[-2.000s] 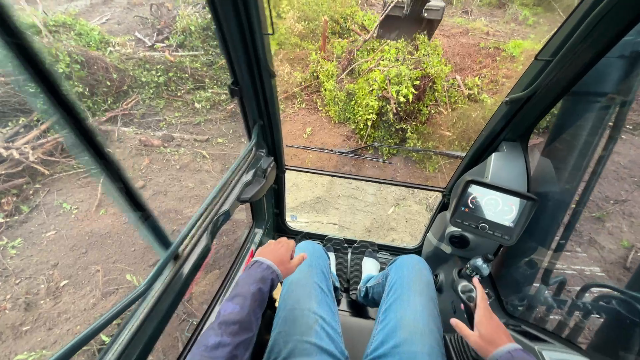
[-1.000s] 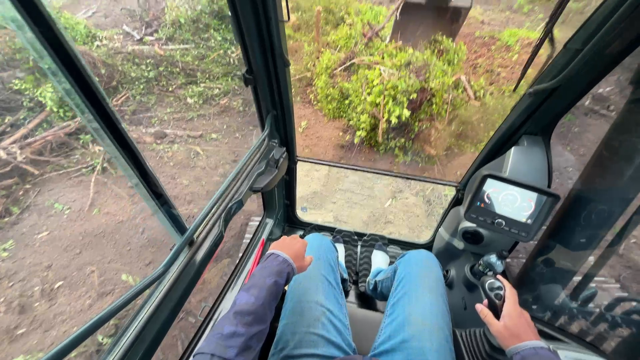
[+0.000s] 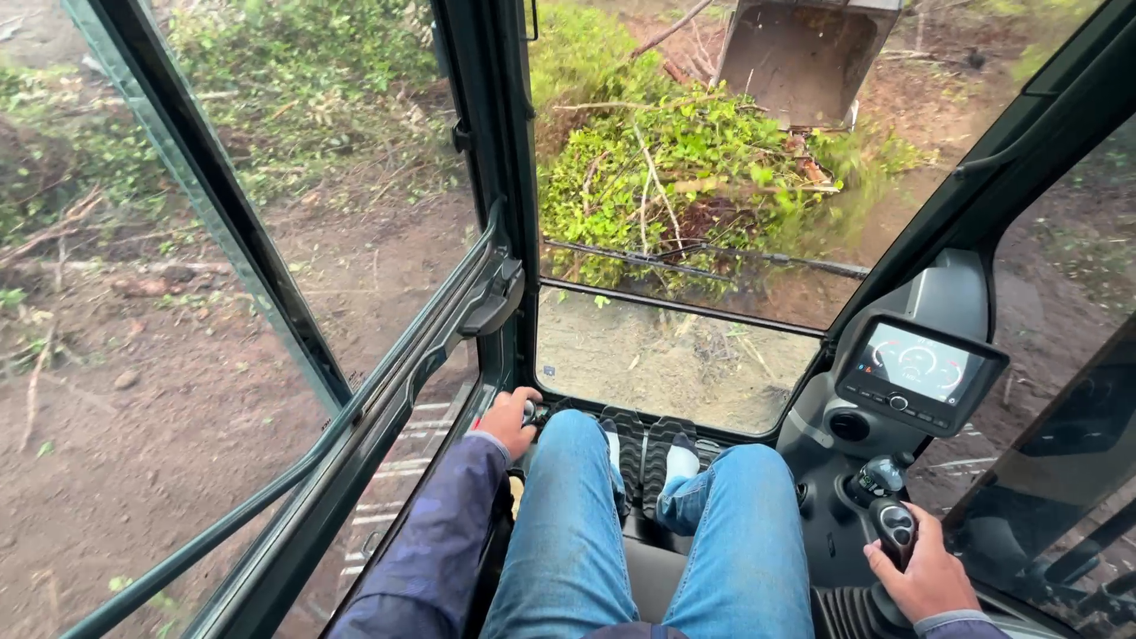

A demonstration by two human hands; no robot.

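My right hand (image 3: 930,568) is wrapped round the black right joystick (image 3: 895,529), its thumb along the near side. At the left of my knees, my left hand (image 3: 510,422) holds the left joystick (image 3: 530,412), only whose top shows. Through the windshield, the excavator bucket (image 3: 799,62) hangs at the top with its hollow side facing the cab. Just below and left of it lies a heap of leafy green branches (image 3: 692,169), with bare sticks through it. My socked feet rest by the ribbed black pedals (image 3: 630,457).
A display monitor (image 3: 919,362) with lit gauges stands on the right console, a clear bottle (image 3: 879,477) below it. A wiper (image 3: 639,259) crosses the windshield. Outside at left, brush and cut branches (image 3: 53,232) lie on bare soil. A grab bar (image 3: 293,479) runs along the left door.
The bucket has come nearer and turned its hollow side into view. The leafy heap has shifted toward the cab. My left hand has moved forward. The outside view has swung a little.
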